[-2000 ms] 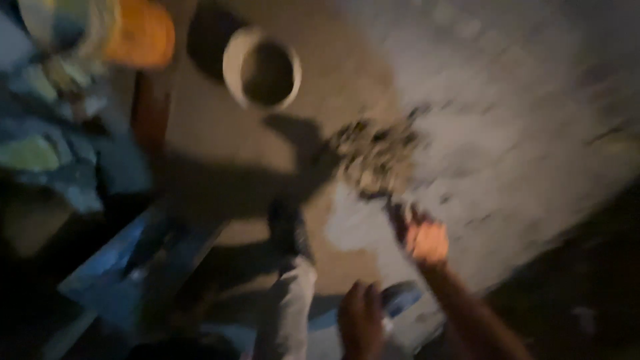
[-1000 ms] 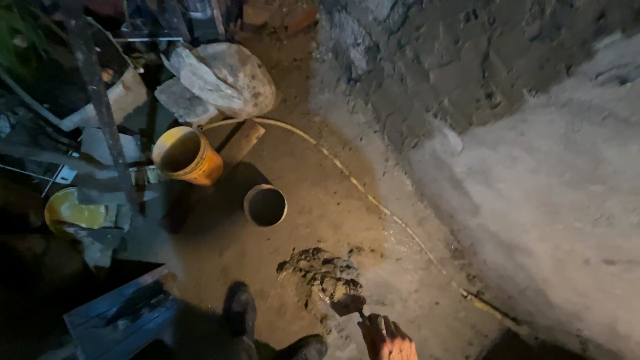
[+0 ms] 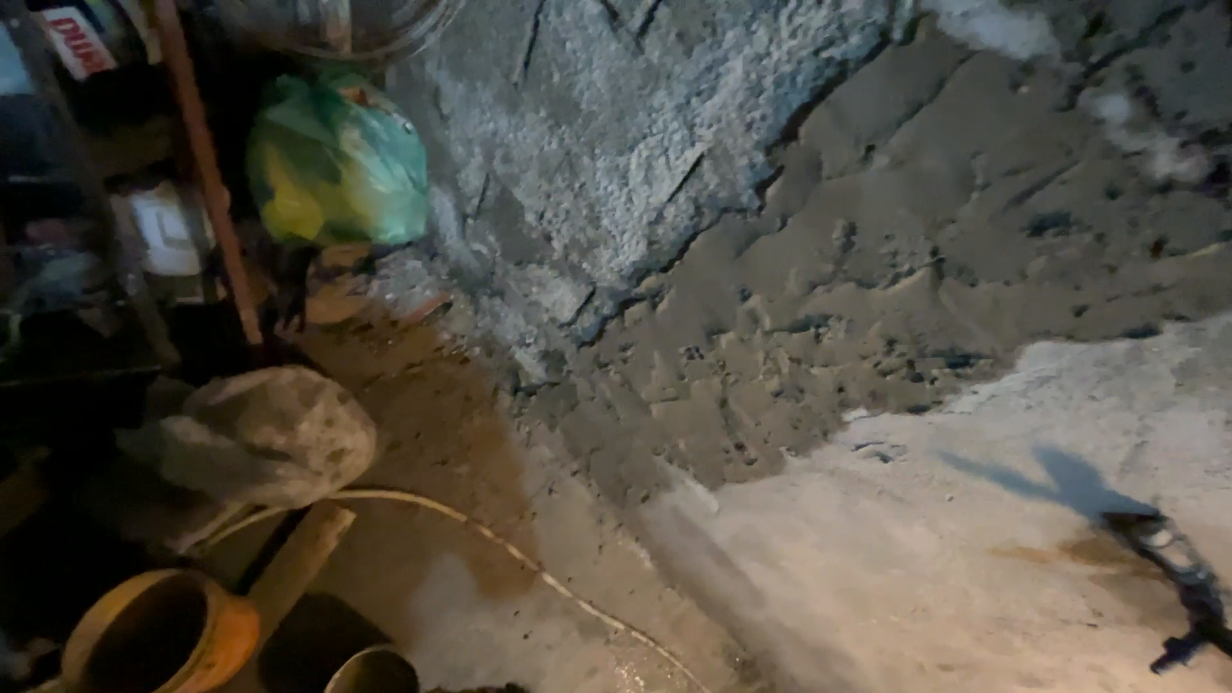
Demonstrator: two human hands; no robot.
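Neither my left hand nor my right hand shows in the head view now. Rough, dark wet mortar covers a band of the wall, between bare grey wall above and a paler, smoother surface below. At the bottom left stands an orange bucket, tilted in the view, with the rim of a smaller round container to its right, cut off by the lower edge. The edge of a dark heap just shows beside it.
A pale hose curves over the floor past a board and a whitish sack. A green plastic bag sits by the wall, right of a reddish post. A dark fixture juts in at the lower right.
The view has swung up toward the wall. My hand and the trowel, low in the frame one second ago by the mortar heap, are out of sight now.
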